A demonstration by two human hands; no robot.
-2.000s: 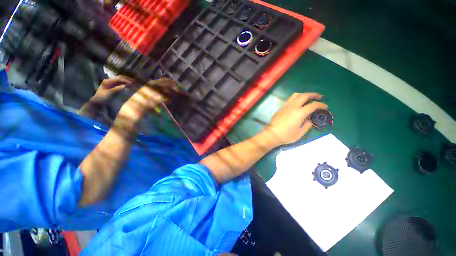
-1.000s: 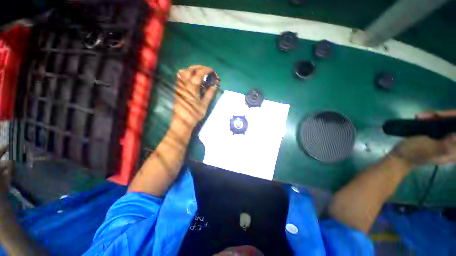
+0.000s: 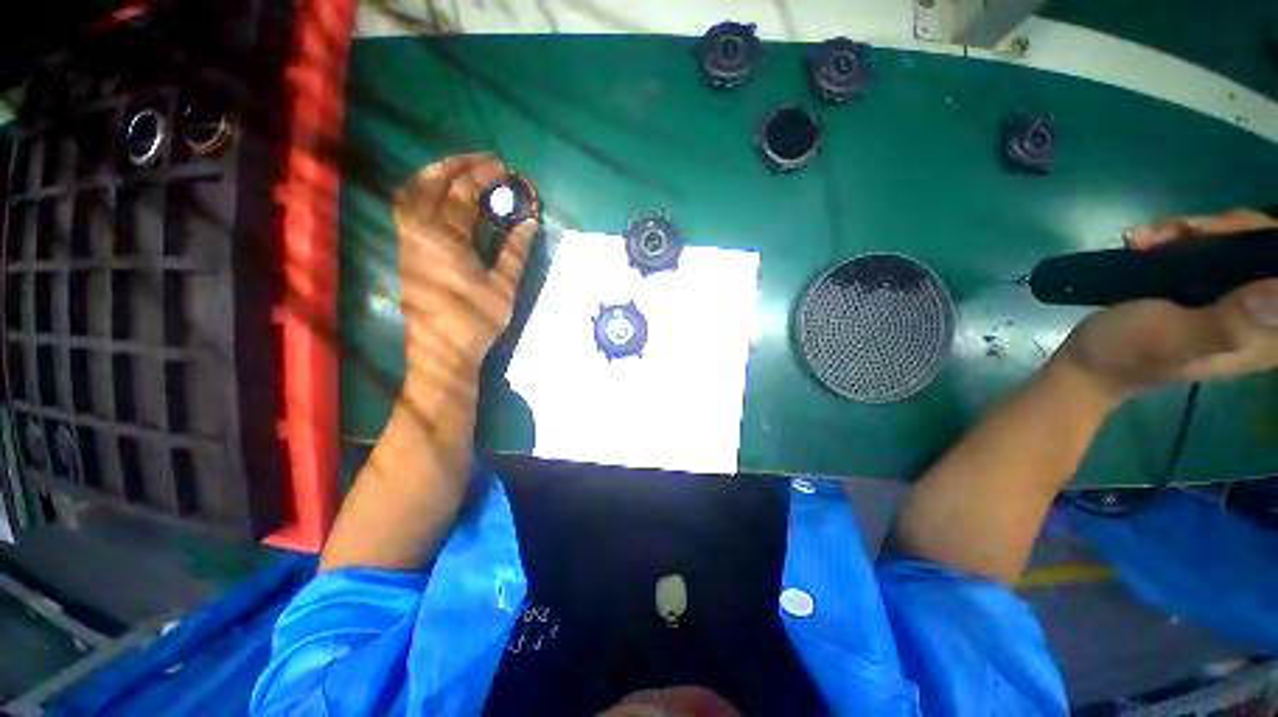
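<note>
My left hand [image 3: 456,259] holds a round black lens unit [image 3: 507,205] between its fingertips, left of the white paper sheet [image 3: 652,399]. The unit shows a bright reflection and an orange-tinted rim. My right hand [image 3: 1170,329] is at the right edge, closed around a black electric screwdriver [image 3: 1149,273]. Its thin bit points left, towards the mesh-topped round dish [image 3: 875,329]. One black unit [image 3: 620,331] with side tabs and a pale centre lies on the paper. Another unit [image 3: 653,244] lies across the paper's top edge.
Several black units [image 3: 841,67] stand on the green bench [image 3: 953,168] towards the far edge. The black compartment tray [image 3: 133,301] with a red rim [image 3: 315,280] is at the left. A metal post [image 3: 981,17] stands at the white edge strip. A cord hangs below the screwdriver.
The view has swung right, bringing my right hand and the screwdriver into sight. The screwdriver was outside the oldest frame. My left hand still holds the lens unit, now tilted with its bright face showing.
</note>
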